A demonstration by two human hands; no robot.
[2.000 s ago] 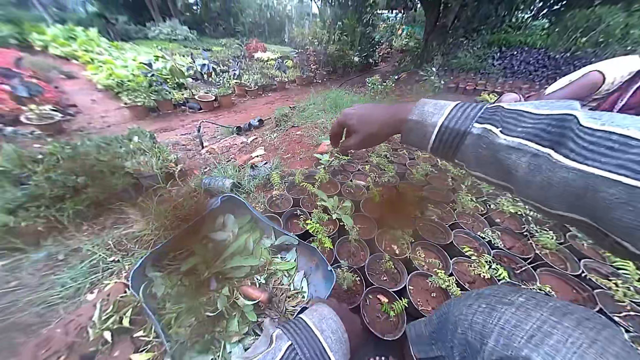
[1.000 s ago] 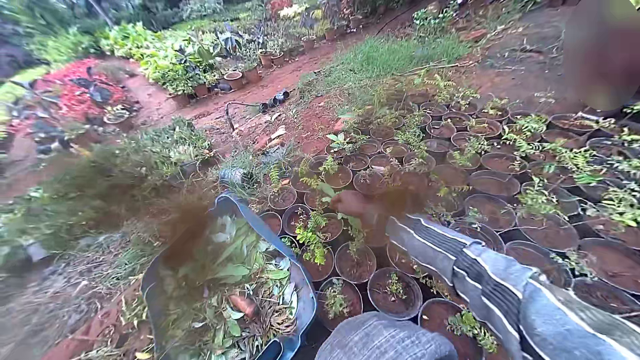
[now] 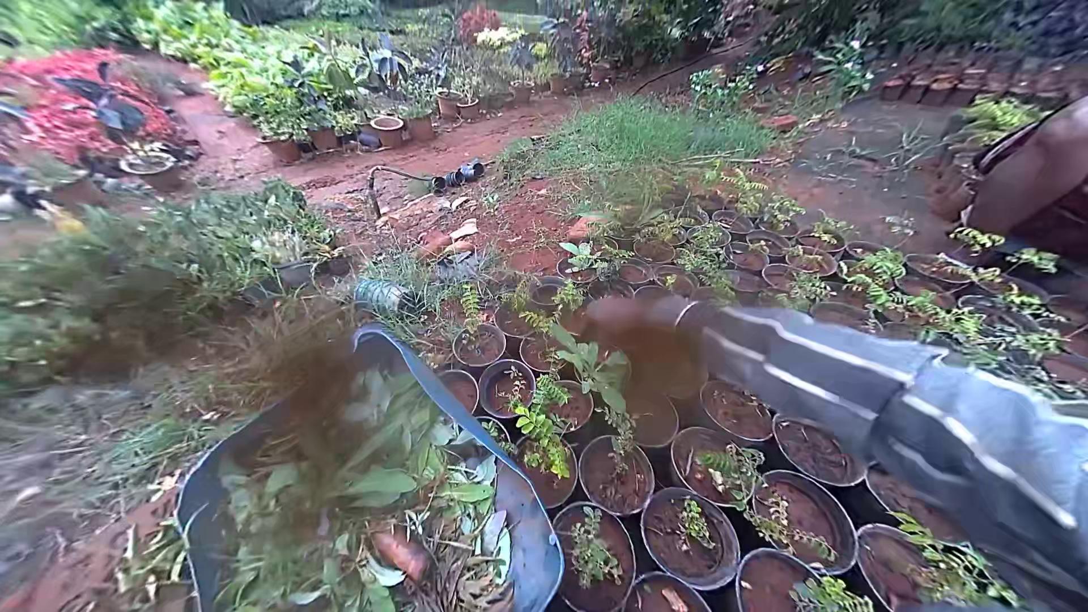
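Observation:
My right hand [image 3: 625, 314], blurred, reaches in from the right in a grey striped sleeve, over the round black pots [image 3: 616, 476] of soil and small seedlings. A larger-leaved plant [image 3: 586, 365] stands just below its fingers; whether they grip anything cannot be told. My left hand is out of view. At the lower left, a blue plastic tub [image 3: 535, 518] holds pulled green leaves and stems [image 3: 382, 484] with a reddish-brown lump [image 3: 404, 552] among them. Brown smears blur part of the tub and the pots beside my right hand.
Part of another person [image 3: 1028, 183] shows at the right edge, beside the pots. Bushy plants [image 3: 170, 263] stand left of the tub. Beyond are a bent black pipe [image 3: 374, 191], stones [image 3: 450, 242], a grass patch [image 3: 637, 140] and a row of potted plants [image 3: 387, 127].
My right hand has come down from its raised place of two seconds ago to low over the pots. The left sleeve seen by the tub then is out of view. The view has shifted.

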